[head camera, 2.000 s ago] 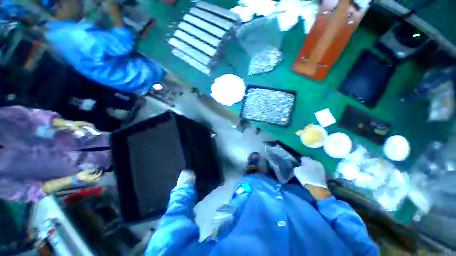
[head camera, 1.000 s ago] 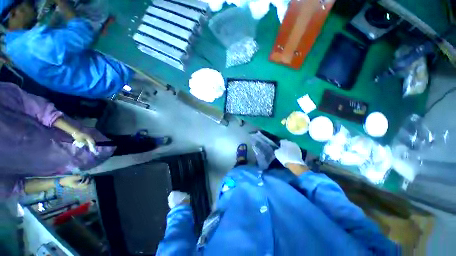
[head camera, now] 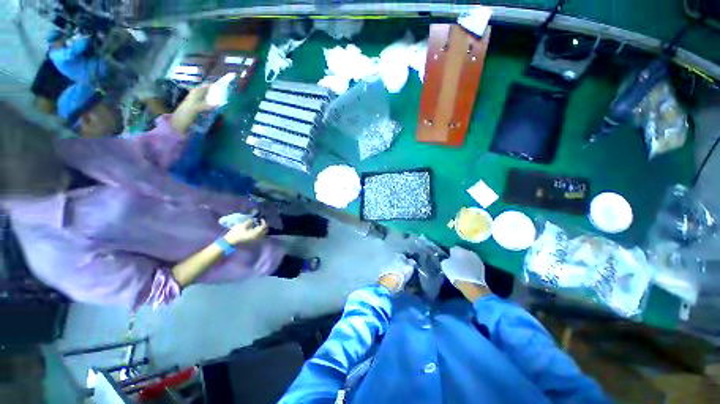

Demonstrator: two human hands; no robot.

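My left hand (head camera: 397,271), in a white glove, is at the left edge of a clear plastic bag (head camera: 429,263) in front of my waist. My right hand (head camera: 464,267), also white-gloved, is at the bag's right side. Both hands appear closed on the bag; the fingertips are small and blurred. The bag's contents cannot be made out. A black screw tray (head camera: 397,195) full of silvery specks lies at the bench edge ahead. Another clear bag with silvery contents (head camera: 377,138) lies behind it.
A person in pink (head camera: 142,213) stands at the left by the bench. Round white dishes (head camera: 513,230), a printed plastic bag (head camera: 590,267) and a black case (head camera: 546,191) lie on the right. An orange-brown board (head camera: 452,85) and finned metal parts (head camera: 290,126) lie farther back.
My left hand has moved from the large black bin to the bag beside my right hand. The bin now shows only partly at the bottom. The person in pink has moved toward the bench.
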